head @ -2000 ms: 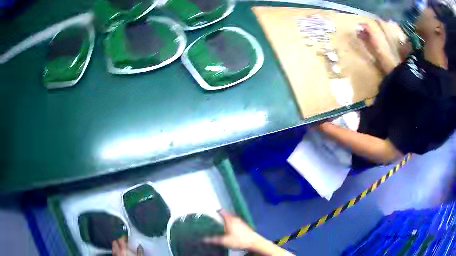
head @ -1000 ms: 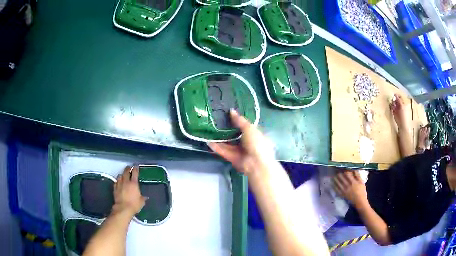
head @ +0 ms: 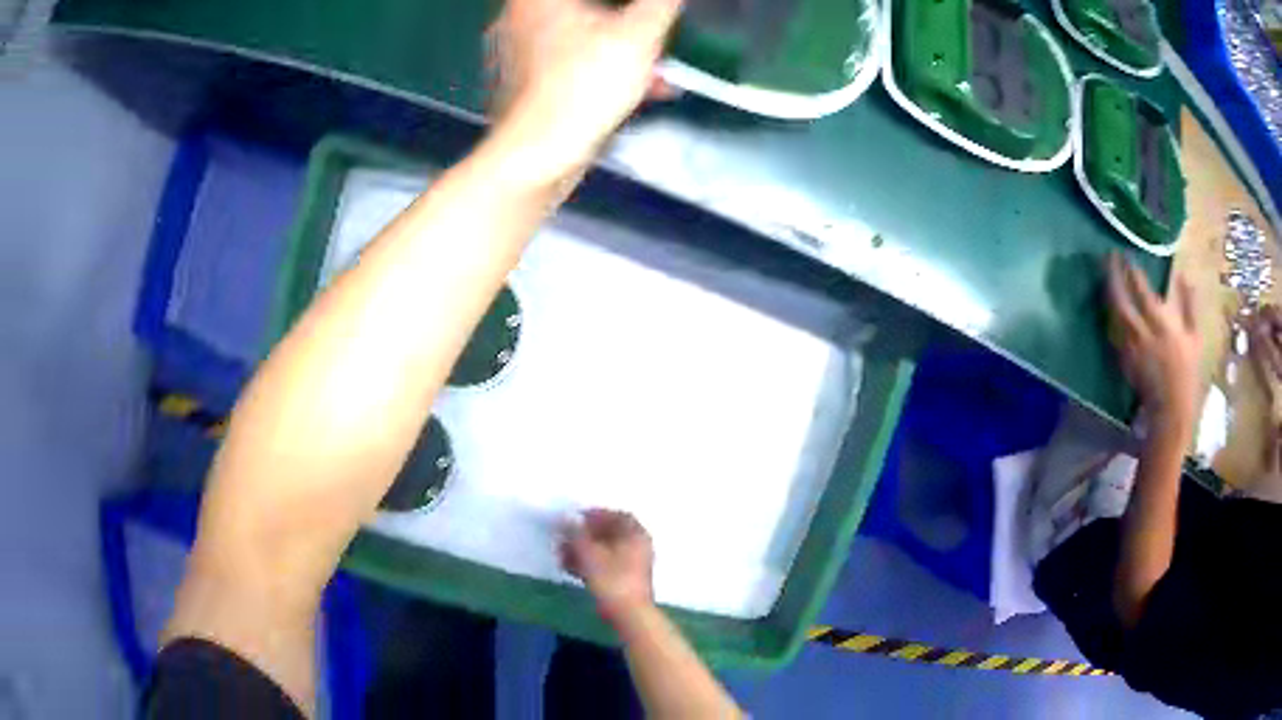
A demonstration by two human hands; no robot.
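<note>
My left hand (head: 584, 63) is at the top edge, partly cut off, with its fingers at the near rim of a green moulded shell (head: 794, 49) over the bench. That shell is blurred and also cut off. My right hand (head: 612, 556) is over the near side of the green crate (head: 879, 464), fingers loosely curled, with nothing visible in it. Two dark green shells (head: 489, 338) (head: 422, 467) lie on the crate's white liner (head: 647, 394), partly hidden by my left forearm.
More shells (head: 977, 78) (head: 1132, 162) lie on the green bench (head: 900, 267). At right, a seated person's hand (head: 1160, 345) rests at the bench edge beside a brown board (head: 1202, 183). Blue crates (head: 225, 253) stand left. Yellow-black tape (head: 956, 654) crosses the floor.
My left hand has moved from the crate up to the bench, and a shell has left the crate. My right hand has moved from the bench shell down over the crate. The view has turned.
</note>
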